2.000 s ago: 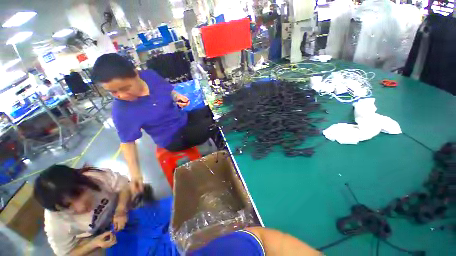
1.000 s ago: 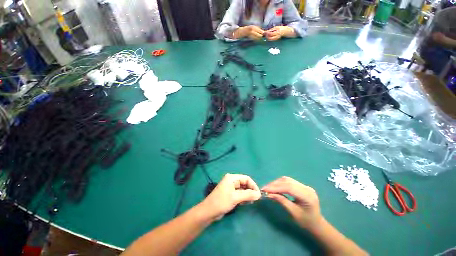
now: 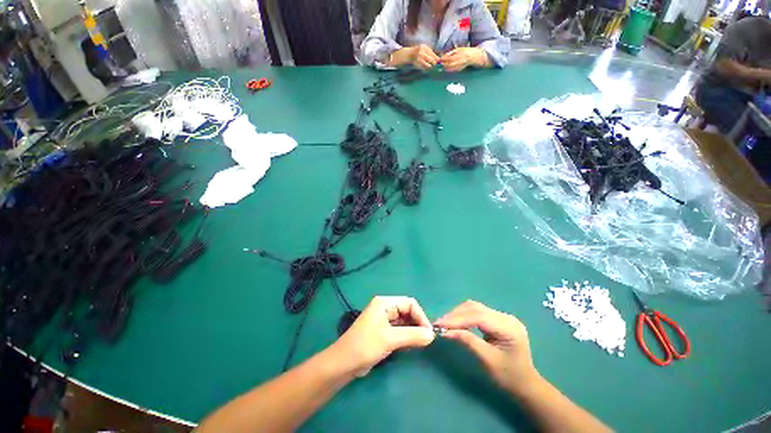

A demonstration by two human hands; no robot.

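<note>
My left hand (image 3: 380, 331) and my right hand (image 3: 490, 340) meet at the near middle of the table, bare. Their fingertips pinch a tiny cable end (image 3: 439, 330) between them; its detail is too small to tell. Part of a black cable (image 3: 347, 320) shows behind my left hand. A bundled black cable (image 3: 314, 279) with several ends sticking out lies just beyond my left hand. A loose pile of small white caps (image 3: 589, 315) lies right of my right hand. Red-handled scissors (image 3: 663, 337) lie beside the pile, blades pointing away.
A green table (image 3: 456, 245) holds a large dark cable heap (image 3: 93, 228) at left, a white crumpled cloth (image 3: 243, 165), white cables (image 3: 196, 108) and more black cables mid-table. A clear plastic bag (image 3: 676, 245) with black cables on top lies at right. A person (image 3: 431, 38) sits opposite.
Two seconds ago the view faced left, towards two people and a carton. Since one second ago, it has shifted only slightly; both hands remain together at the cable end.
</note>
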